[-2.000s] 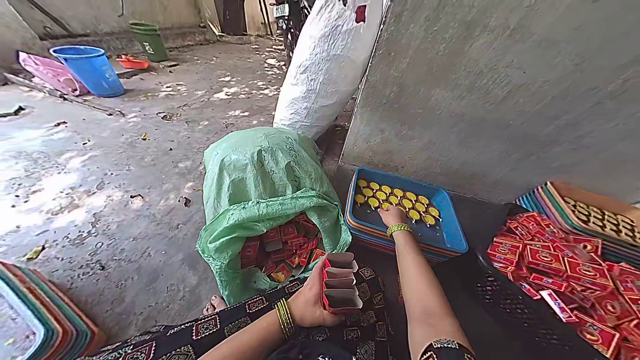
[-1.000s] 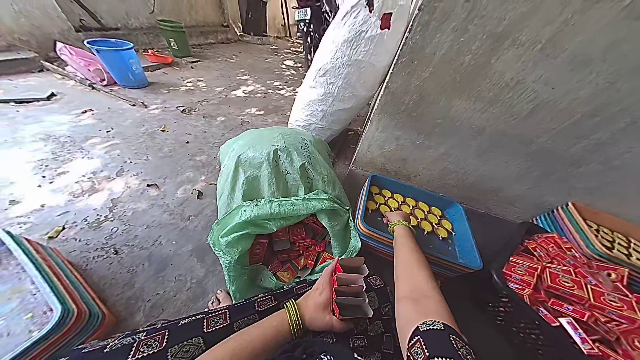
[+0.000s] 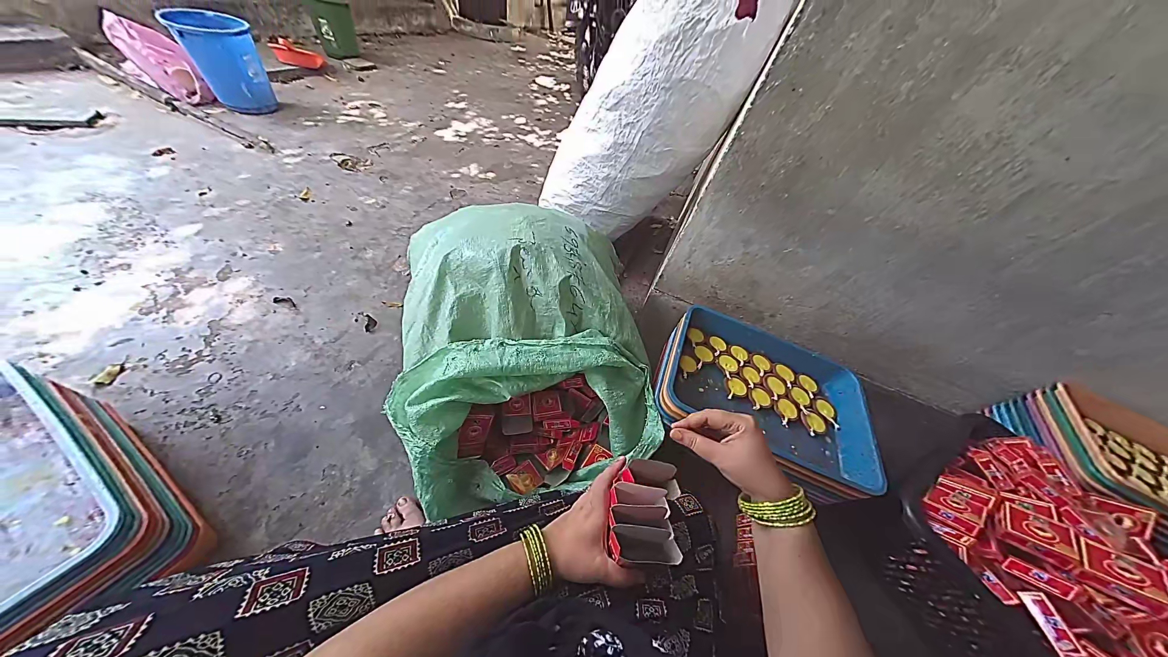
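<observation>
My left hand [image 3: 589, 538] grips several small red cardboard boxes [image 3: 643, 516] side by side, their grey insides showing at the raised ends. My right hand [image 3: 735, 447] hovers just right of and above these boxes, by the near left edge of a blue plastic tray [image 3: 853, 456]. Thumb and forefinger are close together; whether something small is between them cannot be told. Small round yellow pieces with short pale tips [image 3: 776, 385] lie in rows in the tray, on top of a tray stack. A green woven sack [image 3: 520, 274] gapes toward me, full of red boxes [image 3: 547, 429].
Stacked trays stand at the left [image 3: 155, 474] and far right [image 3: 1086, 429]. A dark basket of red boxes [image 3: 1040, 538] is at the lower right. A white sack [image 3: 662, 109] leans by a grey wall [image 3: 931, 201]. Blue bucket [image 3: 219, 59] farther off.
My right hand has come out of the blue tray toward the boxes in my left hand. Fewer yellow pieces lie at the near side of the tray.
</observation>
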